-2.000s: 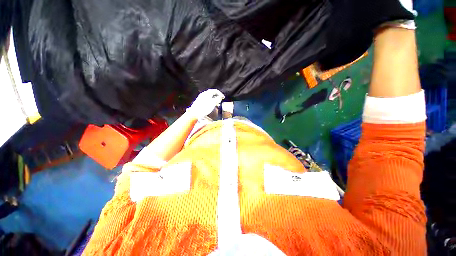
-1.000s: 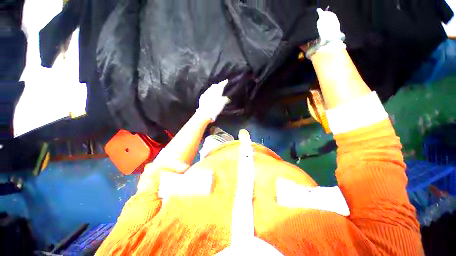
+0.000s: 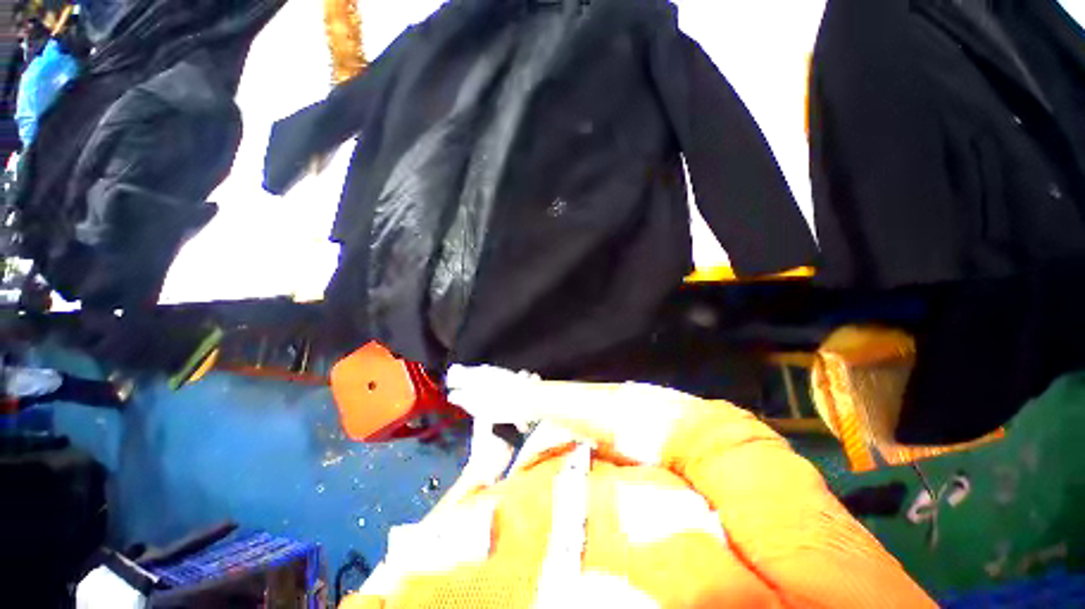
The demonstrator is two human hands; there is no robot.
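A black coat [image 3: 571, 202] lies spread on the white-topped table, sleeves out to both sides. Its front is partly open, with wrinkled shiny lining showing at the lower left. My right hand [image 3: 500, 381], in a white glove, reaches across my body to the coat's bottom edge, by the lower end of the front opening. My left hand [image 3: 482, 419] is close beneath it, mostly overlapped. Both are small and overexposed, so their fingers and any grip or tool cannot be made out.
More dark garments lie left [image 3: 155, 179] and right [image 3: 940, 155] on the white tabletop [image 3: 280, 214]. A fluffy tan strip [image 3: 345, 42] lies at the back. Below are a red stool [image 3: 378, 393], an orange-yellow seat [image 3: 869, 393] and a blue crate [image 3: 238, 565].
The view has pulled back, showing the whole coat. The coat's front now covers much of the shiny lining. My right hand has come from the far right to beside my left, near my body.
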